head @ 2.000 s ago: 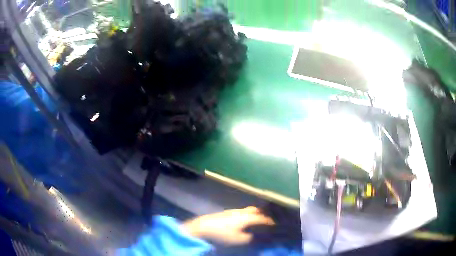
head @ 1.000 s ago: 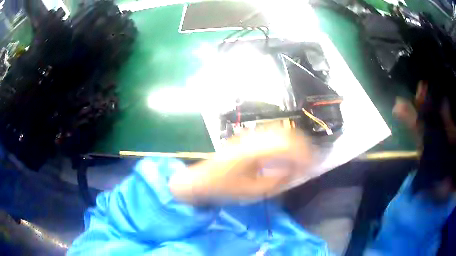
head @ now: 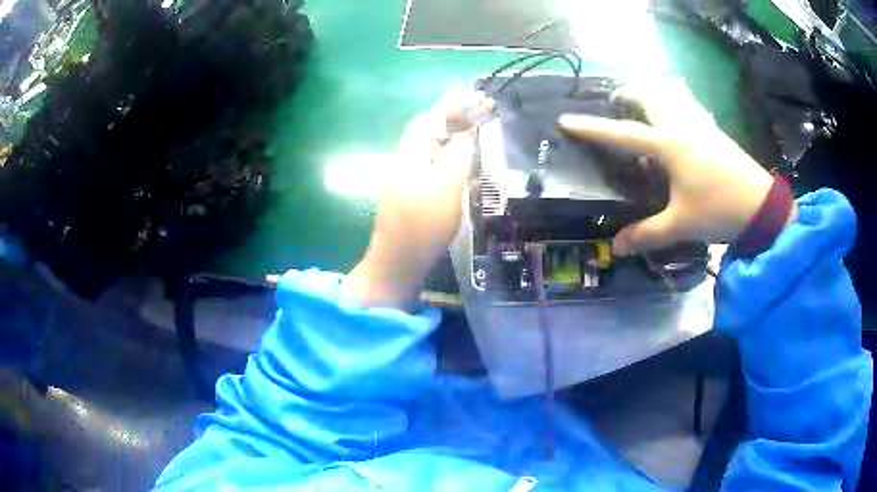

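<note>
The open unit (head: 519, 279) lies on a white sheet (head: 615, 336), its board parts showing along the near edge. A black ribbed cover (head: 567, 178) sits over most of the unit. My left hand (head: 423, 197) is at the cover's left side, fingertips near its far left corner. My right hand (head: 688, 168) holds the cover's right side, thumb near the front, fingers over the top. A pale pink cord (head: 545, 356) runs from the unit's front toward my lap. A black cable loop (head: 538, 62) stands at the far side.
A large heap of black plastic parts (head: 163, 144) is at the left of the green bench (head: 356, 96). More black parts (head: 808, 125) are at the right. A flat dark panel (head: 471, 24) lies beyond the unit. Bright glare covers part of the bench.
The black cover is now over the unit, where glare and open parts showed before. Both hands have moved onto its sides, the right one coming from the right-hand heap. The view has shifted.
</note>
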